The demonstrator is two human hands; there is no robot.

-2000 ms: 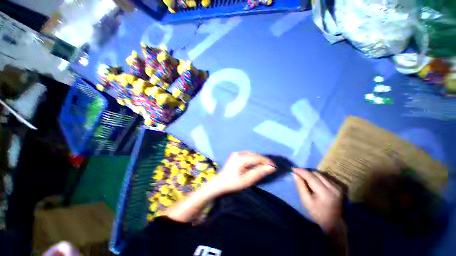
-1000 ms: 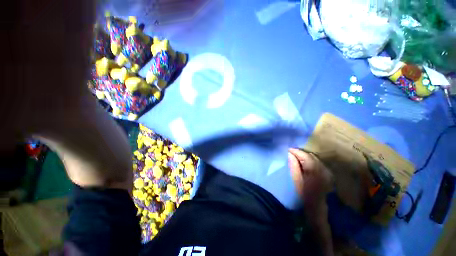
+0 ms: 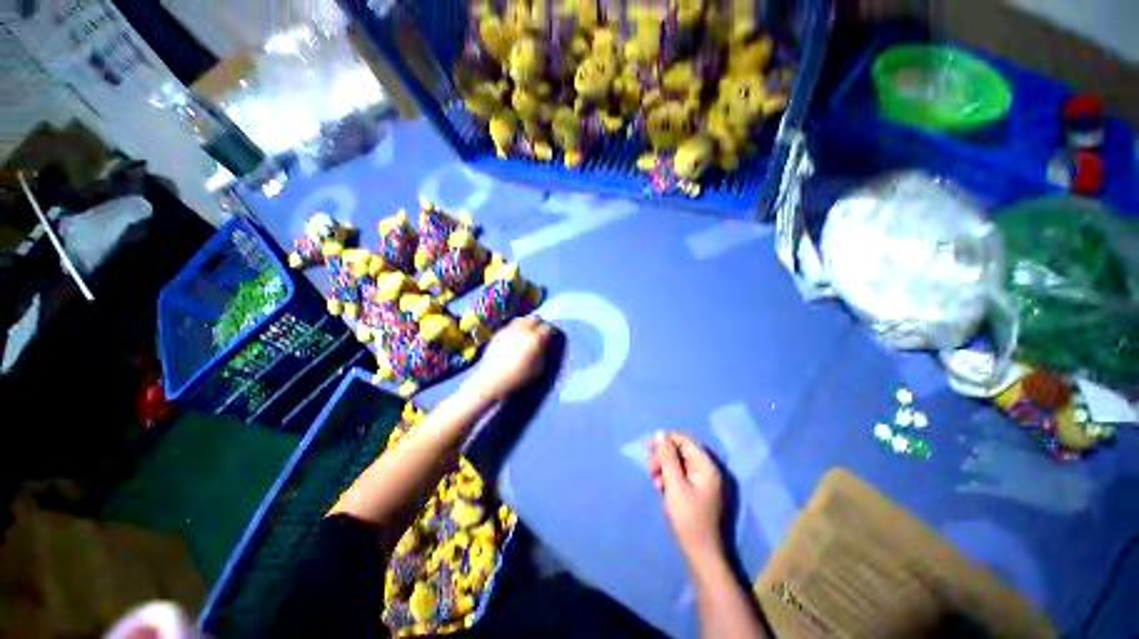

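Observation:
My left hand (image 3: 516,356) is at the right edge of a cluster of small yellow plush toys (image 3: 402,327) in multicolour print outfits on the blue table cover (image 3: 600,268). Its fingers are curled; whether they hold anything does not show. My right hand (image 3: 685,481) is above the cover near the front edge, fingers bent together at the tips. No toy shows in it, but something tiny could be hidden. More toys (image 3: 452,549) fill a lower blue-edged crate beside my lap, partly behind my left forearm.
A large blue crate (image 3: 481,156) holds many yellow toys at the back. A brown cardboard piece (image 3: 862,562) lies front right. White (image 3: 899,256) and green (image 3: 1062,281) bags, small white-green bits (image 3: 903,424) and a green bowl (image 3: 939,90) are right. A small blue basket (image 3: 175,337) is left.
The view has shifted, bringing the large crate and green bowl into sight. My left arm, large and close across the left a second ago, now reaches to the toy cluster. My right hand has moved off the cardboard's edge.

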